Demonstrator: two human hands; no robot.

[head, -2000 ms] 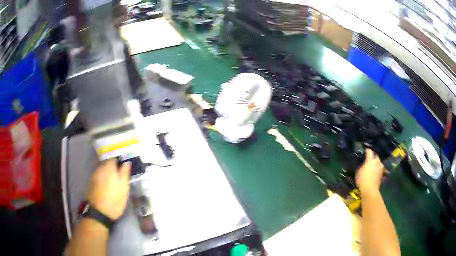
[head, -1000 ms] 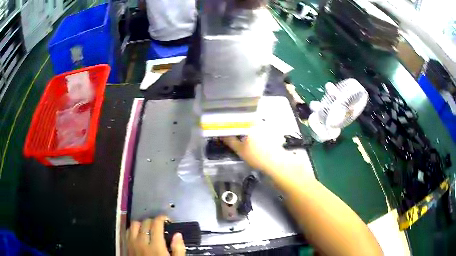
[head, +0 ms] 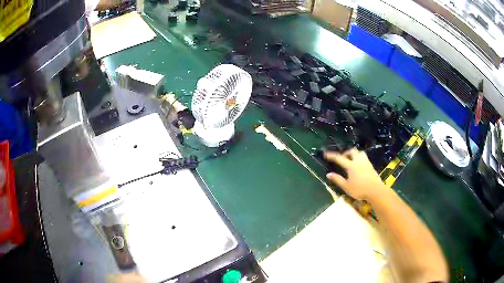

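My right hand (head: 356, 172) is over the near edge of the heap of black adapters (head: 331, 91), palm down. A small dark piece is at its fingertips; I cannot tell if it is held. A strip of skin, likely my left hand (head: 126, 278), shows blurred at the bottom edge; the rest is cut off. The silver horn (head: 77, 152) with its yellow strip stands at left above the fixture. The dark clamp bar (head: 119, 246) with a round ring lies in front. The nest is not clearly visible.
A white desk fan (head: 222, 102) stands beside the base plate (head: 166, 224); a coiled black cord (head: 179, 163) lies at the plate's edge. Hazard tape (head: 403, 159), a round silver object (head: 449, 149), a pale sheet (head: 331, 243), a green button (head: 231, 276) and a red basket (head: 8, 199) also show.
The view has swung right. My right hand has left the fixture area and is now at the heap. My left hand, earlier on a black adapter at the plate's front, is almost out of the picture.
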